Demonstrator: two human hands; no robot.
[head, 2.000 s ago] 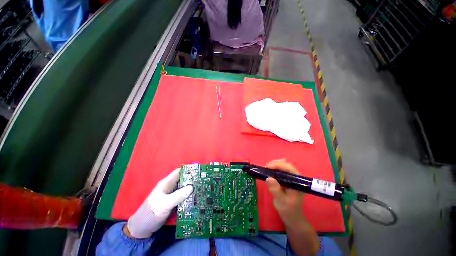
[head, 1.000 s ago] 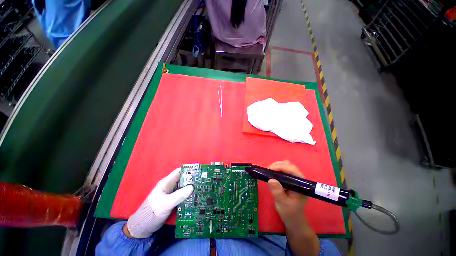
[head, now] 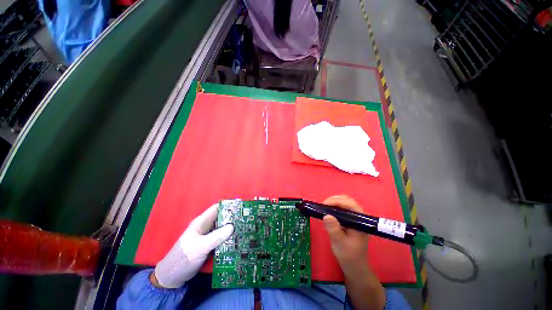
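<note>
A green printed circuit board [head: 266, 248] lies at the near edge of the red work mat [head: 212, 139]. My left hand [head: 190, 245], in a white glove, grips the board's left edge with the thumb on top. My bare right hand [head: 348, 233] holds a black dispensing syringe [head: 357, 220] like a pen, pointing left. The syringe's tip is at the board's upper right edge; whether it touches cannot be told. A grey hose [head: 466, 257] loops from its green rear end.
A crumpled white cloth [head: 339, 146] lies on an orange-red pad [head: 302, 156] at the upper right. A thin pale sliver [head: 266, 126] lies at the mat's upper middle. A green conveyor [head: 121, 103] and a red wrapped post [head: 48, 249] stand left. A person in pink [head: 284, 30] sits ahead.
The view has shifted slightly. Both hands, the board and the syringe keep nearly the same places relative to each other.
</note>
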